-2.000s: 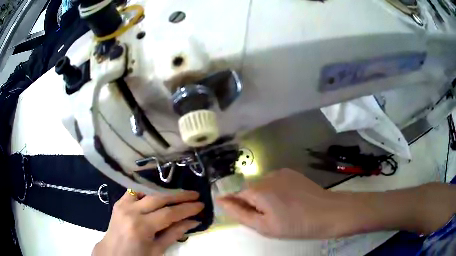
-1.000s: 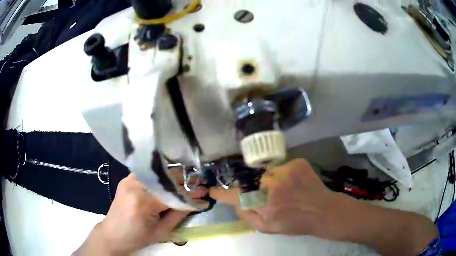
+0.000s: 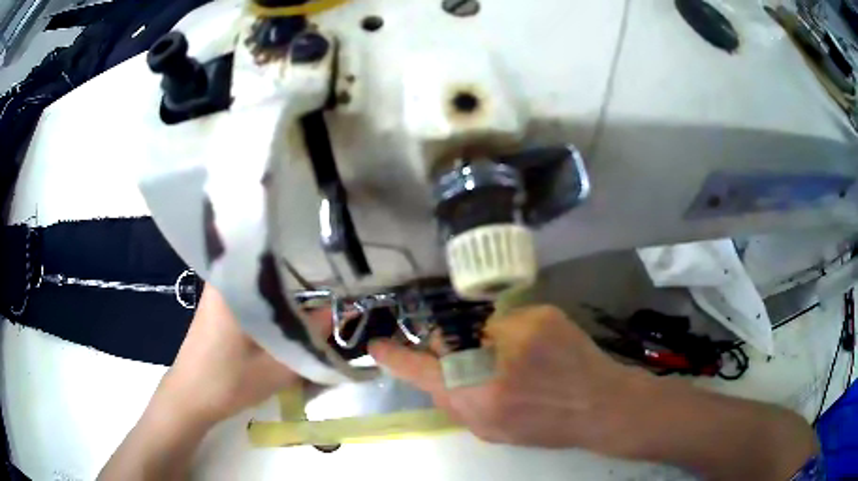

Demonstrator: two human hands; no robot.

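Observation:
A black fabric piece [image 3: 103, 246] lies flat on the left of the table, with a metal zipper [image 3: 118, 284] and a ring pull [image 3: 187, 289]. A dark bit of fabric [image 3: 376, 324] shows behind the wire thread guides [image 3: 353, 324]. My left hand [image 3: 221, 352] is at the needle area, its fingers hidden behind the curved white guard [image 3: 246, 235]. My right hand [image 3: 513, 376] is beside the needle, index finger extended left to the dark fabric; the cream block [image 3: 468, 367] partly covers it. Whether either hand grips the fabric cannot be seen.
The white machine head [image 3: 376, 85] with its cream tension dial [image 3: 491, 260] fills the upper view. Yellow tape [image 3: 353, 428] runs along the front of the metal plate. Red and black snips [image 3: 663, 355] and a white cloth [image 3: 710, 282] lie right. A black pile [image 3: 56, 103] is upper left.
Both hands have moved from the front of the foot in toward the needle area. The black fabric under them is now mostly hidden, and the yellow tape is uncovered. The view has shifted too.

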